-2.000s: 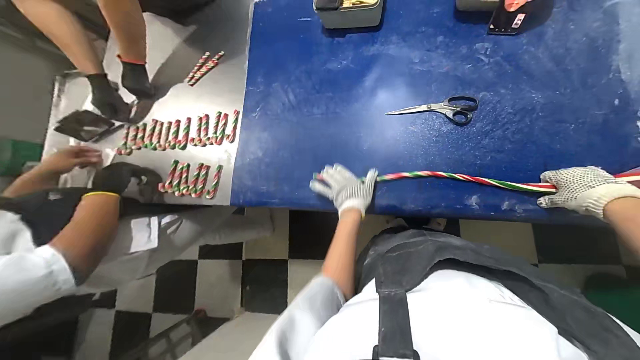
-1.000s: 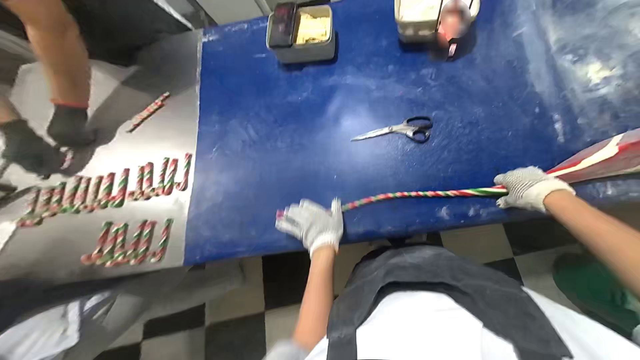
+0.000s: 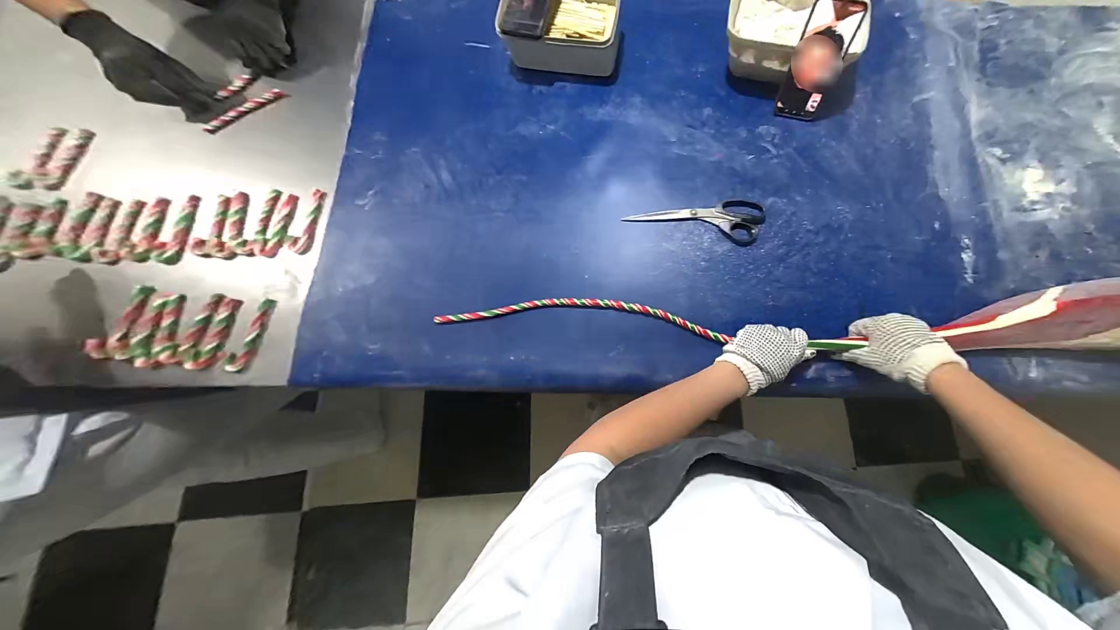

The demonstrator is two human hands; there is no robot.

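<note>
A twisted red, white and green candy rope [image 3: 604, 304] lies curved on the blue work surface [image 3: 490, 210], its free end at the left. My left hand [image 3: 768, 353], in a white dotted glove, grips the rope near the table's front edge. Just right of it my right hand [image 3: 897, 347], gloved alike, is closed around the untwisted striped part. Beyond my right hand the strand widens into a thick striped candy mass [image 3: 1041, 317] that runs out of view. Scissors with black handles [image 3: 700, 217] lie above the rope, touched by neither hand.
Several striped candy canes [image 3: 166, 227] lie in rows on the metal tabletop [image 3: 315, 114] at left. A co-worker's black-gloved hands [image 3: 157, 74] are at short candy sticks [image 3: 245, 111] there. At the back stand a container of sticks [image 3: 560, 52] and a tub of white powder [image 3: 757, 44] with a phone [image 3: 801, 96] against it.
My left hand has moved right along the rope, from its left end to close beside my right hand. The rope's left end now lies free. The view has shifted left.
</note>
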